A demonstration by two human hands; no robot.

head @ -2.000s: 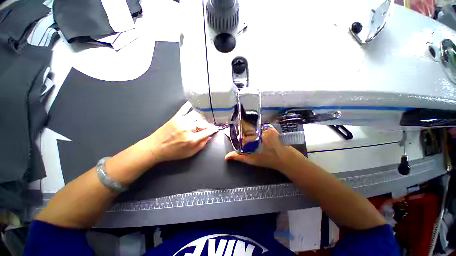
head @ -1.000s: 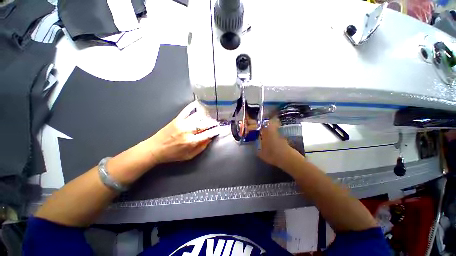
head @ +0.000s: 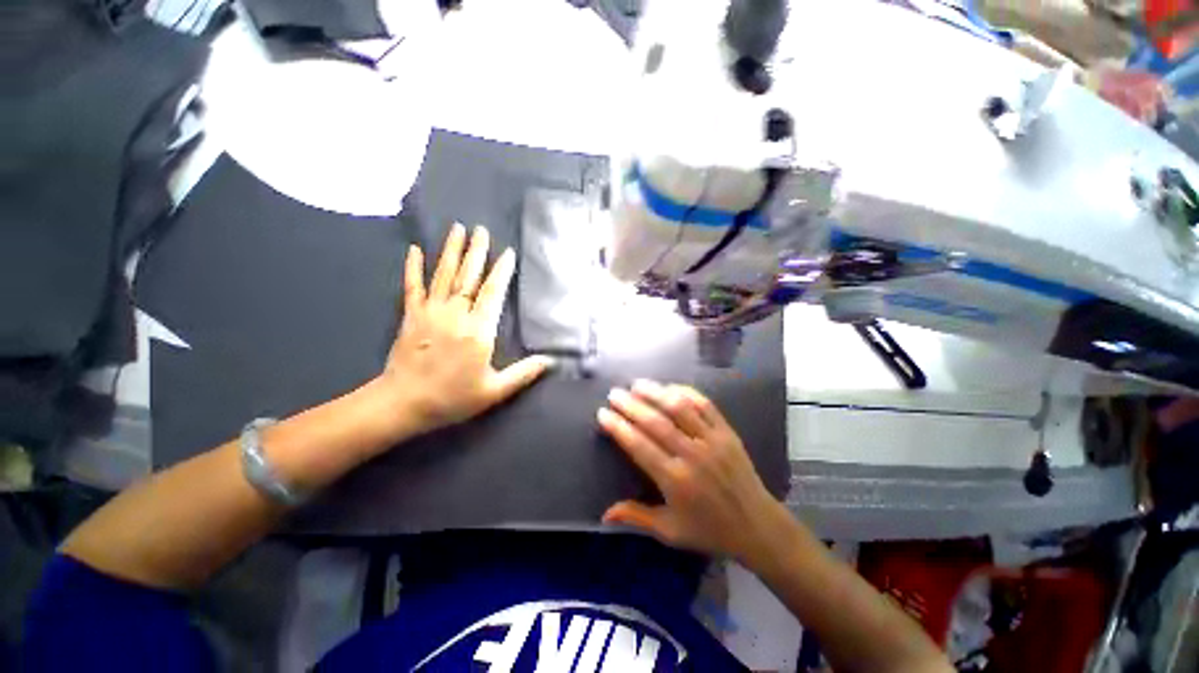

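Note:
The dark grey garment panel (head: 303, 276) lies flat on the machine table, left of and in front of the sewing machine head (head: 710, 224). A narrow, paler grey strip (head: 556, 276), probably a welt, lies on the panel just left of the lit needle area. My left hand (head: 454, 335) rests flat on the panel with fingers spread, left of the strip, its thumb near the strip's lower end. My right hand (head: 684, 460) lies on the panel below the needle area, fingers slightly apart, holding nothing. The presser foot and needle are blurred.
Dark cut pieces (head: 66, 224) are piled at the left. A slim black slotted tool (head: 894, 355) lies on the bed right of the needle. A hanging lever with a black knob (head: 1039, 473) is at the right. Red plastic baskets (head: 1052, 611) show below right.
Both hands have left the needle area; the left moved left and opened flat, the right moved down. The panel now covers the table's front edge and the grey strip is exposed. The view has shifted.

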